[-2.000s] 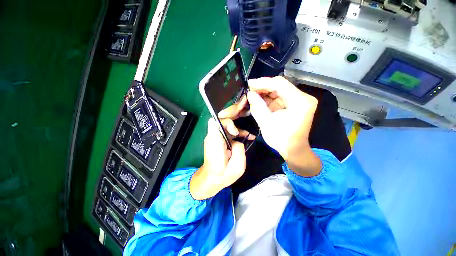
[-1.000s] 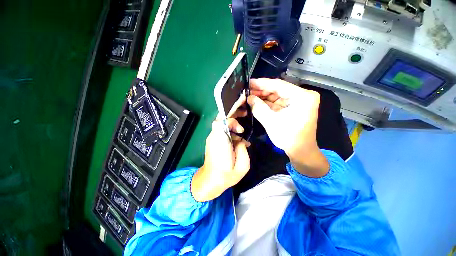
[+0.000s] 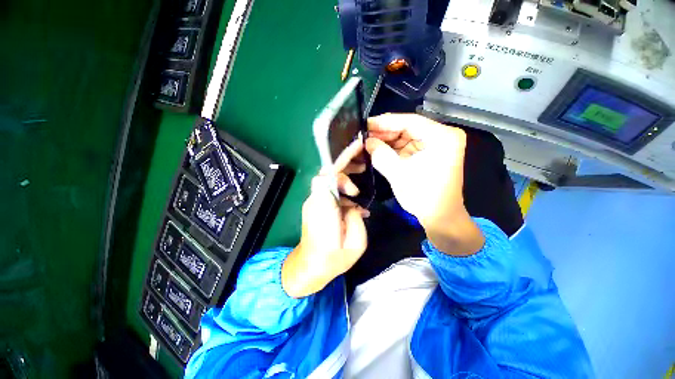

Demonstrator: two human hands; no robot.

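Note:
A glossy phone cover or screen (image 3: pixel 342 127) with a light rim stands nearly edge-on in front of me. My left hand (image 3: pixel 331 229) grips its lower part, with fingers across its dark face. My right hand (image 3: pixel 418 163) has thumb and fingertips pinched together at its right edge; whether they hold a small part there is hidden. A foam tray (image 3: pixel 260 194) with part-built phones in its pockets lies on the green surface at the left. An inner phone module (image 3: pixel 215 172) lies aslant over the tray's upper pockets.
A dark blue fan (image 3: pixel 392 37) stands ahead, with a thin yellow-orange stick (image 3: pixel 347 65) beside it. The white machine (image 3: pixel 474 92) with buttons and a touchscreen (image 3: pixel 605 111) is at the upper right. A second foam tray (image 3: pixel 198 68) is at the upper left, beyond a pale rail (image 3: pixel 226 59).
The held cover has turned more edge-on and shifted slightly right since the earliest frame. Both hands stay on it. The second tray at the upper left has slid a little towards me.

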